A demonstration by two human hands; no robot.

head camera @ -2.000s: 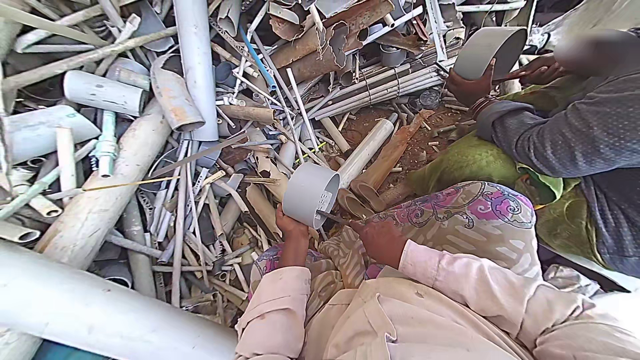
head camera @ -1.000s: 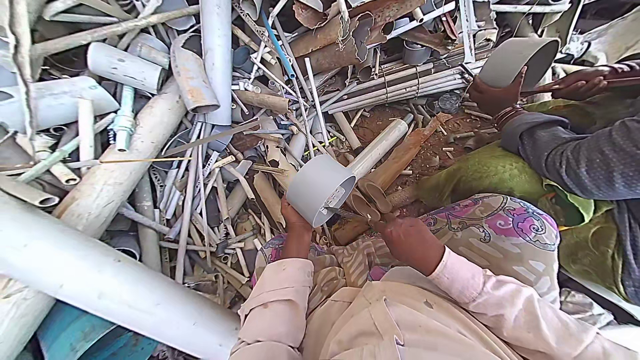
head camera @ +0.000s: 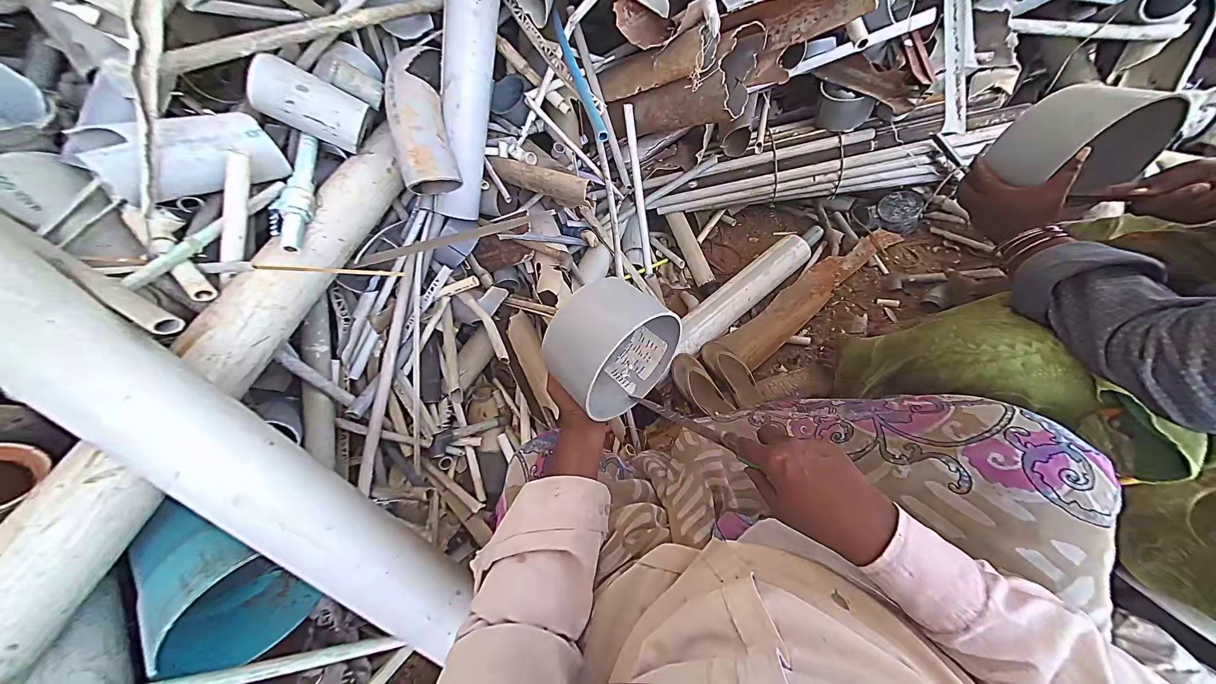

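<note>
A short, wide grey plastic pipe section [head camera: 594, 332] is held up over my lap, its open end facing right and toward me. My left hand [head camera: 576, 423] grips it from below; the fingers behind it are hidden. A whitish patch bearing print [head camera: 638, 356] shows on its inner wall. My right hand [head camera: 807, 480] is closed around the handle of a thin, dark-bladed tool [head camera: 679, 418], perhaps a knife. The blade's tip is at the lower rim of the pipe section, by the printed patch. Patterned cloth [head camera: 950, 446] covers my knee below.
At the right, a co-worker's hand [head camera: 1021, 204] holds another wide grey pipe section [head camera: 1083, 133]. A long white pipe [head camera: 218, 456] slants across the lower left, above a teal pipe [head camera: 214, 589]. Scrap pipes and broken pieces lie ahead; a brown pipe half [head camera: 798, 309] lies beyond my knee.
The pipe section in my left hand has turned, so more of its inside and the printed patch now show. The view has shifted somewhat to the left.
</note>
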